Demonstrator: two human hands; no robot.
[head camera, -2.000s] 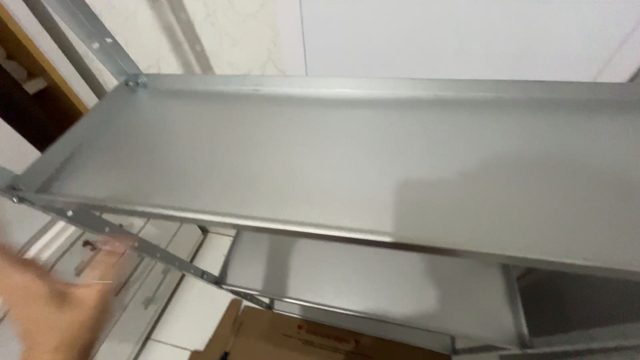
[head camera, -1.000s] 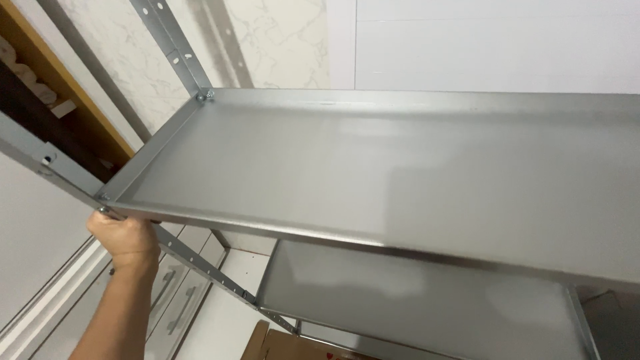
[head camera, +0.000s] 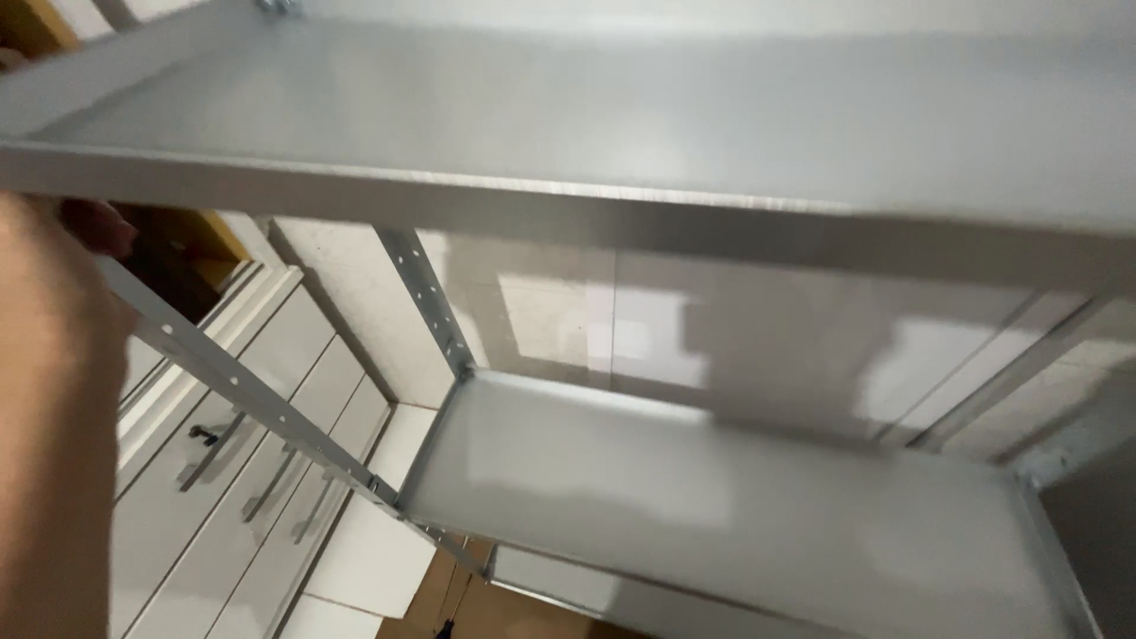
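Note:
My left hand (head camera: 67, 266) is at the left edge of the head view, wrapped around the perforated metal upright (head camera: 232, 380) just under the front left corner of the upper shelf (head camera: 621, 115). The shelf's front lip hides part of the fingers. Below it is a second grey metal shelf (head camera: 621, 479), joined to the front upright and to a rear perforated upright (head camera: 430, 293). Part of a lower shelf (head camera: 550, 577) shows beneath. Bolts (head camera: 280, 7) sit at the upper shelf's rear left corner. My right hand is out of view.
White drawers (head camera: 257, 461) with metal handles stand left of the shelving, with a small dark object on one of them. White floor tiles (head camera: 355, 550) and brown cardboard (head camera: 426, 595) lie below. A dark-handled tool (head camera: 445, 628) is at the bottom edge. A pale wall stands behind.
Two seconds ago my left hand was blurred and off the frame; one second ago it was on the corner below the upper shelf, where it remains. The view has moved lower and closer.

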